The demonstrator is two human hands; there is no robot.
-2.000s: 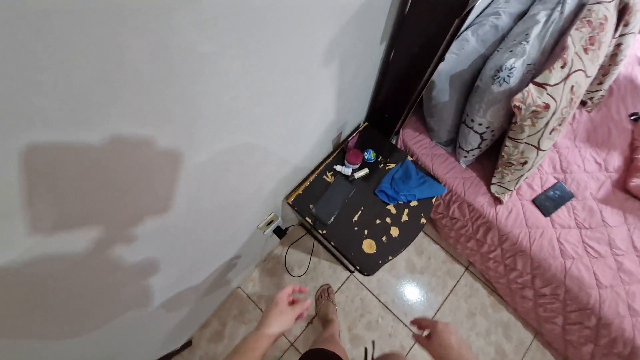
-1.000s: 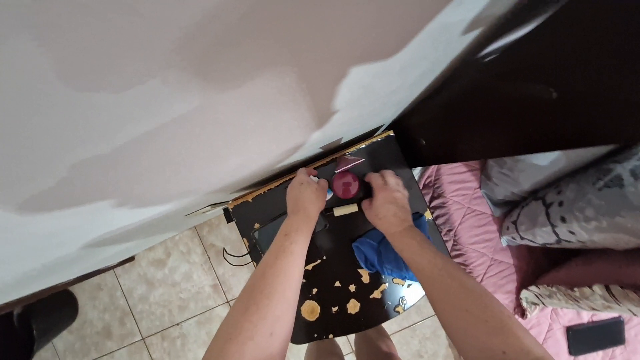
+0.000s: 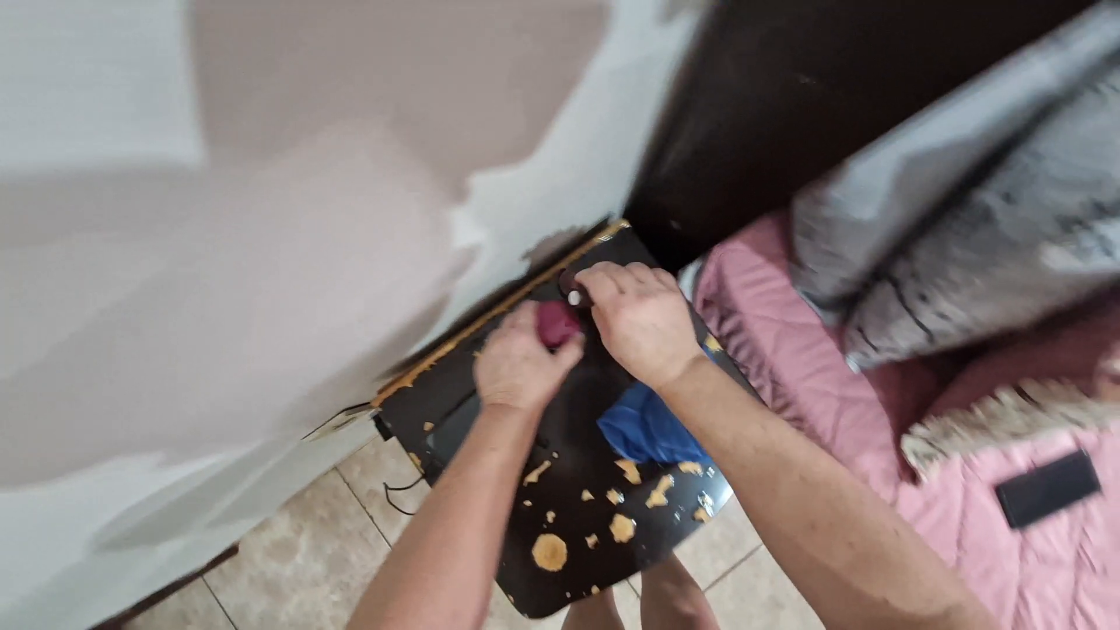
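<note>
My left hand point(image 3: 523, 357) is closed around a round container with a dark pink lid point(image 3: 556, 324), over the back part of a worn black nightstand point(image 3: 604, 560). Just to its right, my right hand point(image 3: 634, 311) has its fingers bent at a small dark item with a white end point(image 3: 574, 297); blur hides what the item is and how it is held. A crumpled blue cloth point(image 3: 652, 424) lies on the nightstand beneath my right forearm. Behind my left wrist, part of a dark flat object point(image 3: 451, 429) shows on the same top.
The wall point(image 3: 289, 289) runs along the nightstand's back left edge. At right stand a dark headboard point(image 3: 770, 114) and a bed with a pink quilt point(image 3: 761, 306), grey pillows point(image 3: 971, 219) and a black smartphone point(image 3: 1048, 488). A thin cable point(image 3: 402, 499) hangs at the left.
Both hands have come from above the floor to the nightstand's back. My left hand now holds the pink-lidded container, which stood between my hands one second ago. The view has moved closer and turned.
</note>
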